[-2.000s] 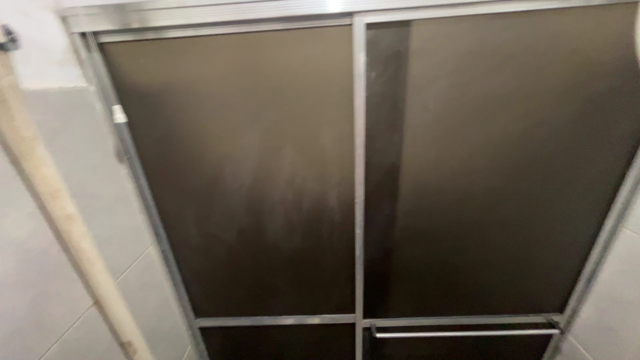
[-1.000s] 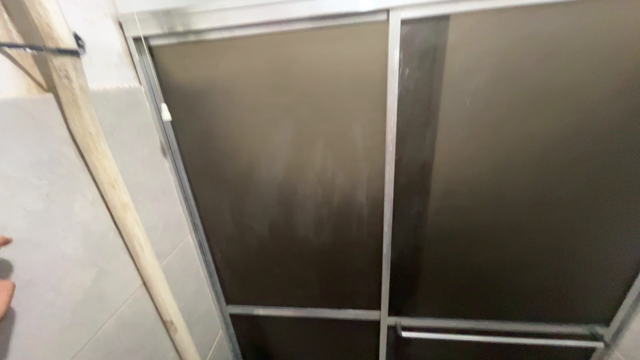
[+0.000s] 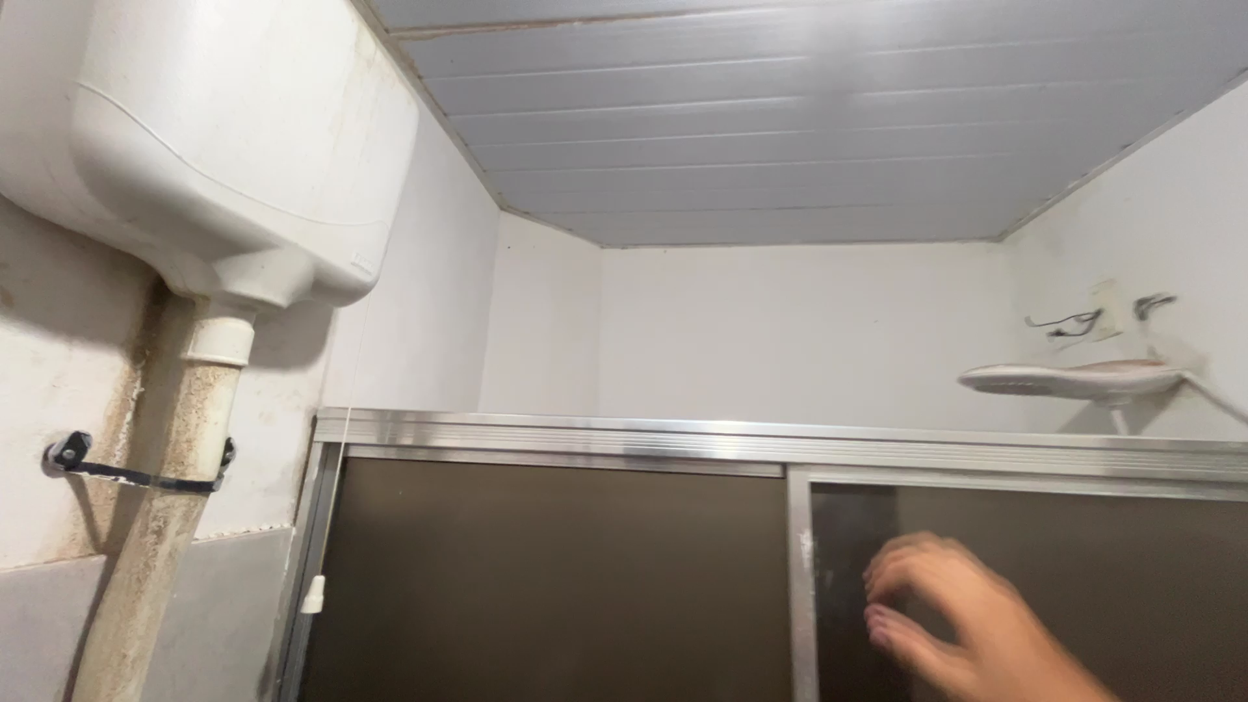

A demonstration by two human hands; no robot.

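Note:
My right hand (image 3: 960, 614) is raised at the lower right, blurred, with its fingers curved, the thumb apart from them and nothing held. It is in front of the dark right panel (image 3: 1121, 575) of a sliding shower door, near the upright metal frame (image 3: 802, 585). The dark left panel (image 3: 556, 575) lies to the left of that upright. A white pull knob (image 3: 313, 594) hangs on a thin cord beside the left end of the door frame. My left hand is out of view.
A white plastic toilet cistern (image 3: 244, 136) is mounted high at the left, above a stained pipe (image 3: 171, 546) held by a black strap (image 3: 136, 477). An electric shower head (image 3: 1072, 380) and loose wires (image 3: 1072, 322) are at the right wall. The door's aluminium top rail (image 3: 682, 439) runs across.
The view has tilted up to the cistern and ceiling. My right hand has come into view at the lower right. The fingertips at the left edge one second ago are gone.

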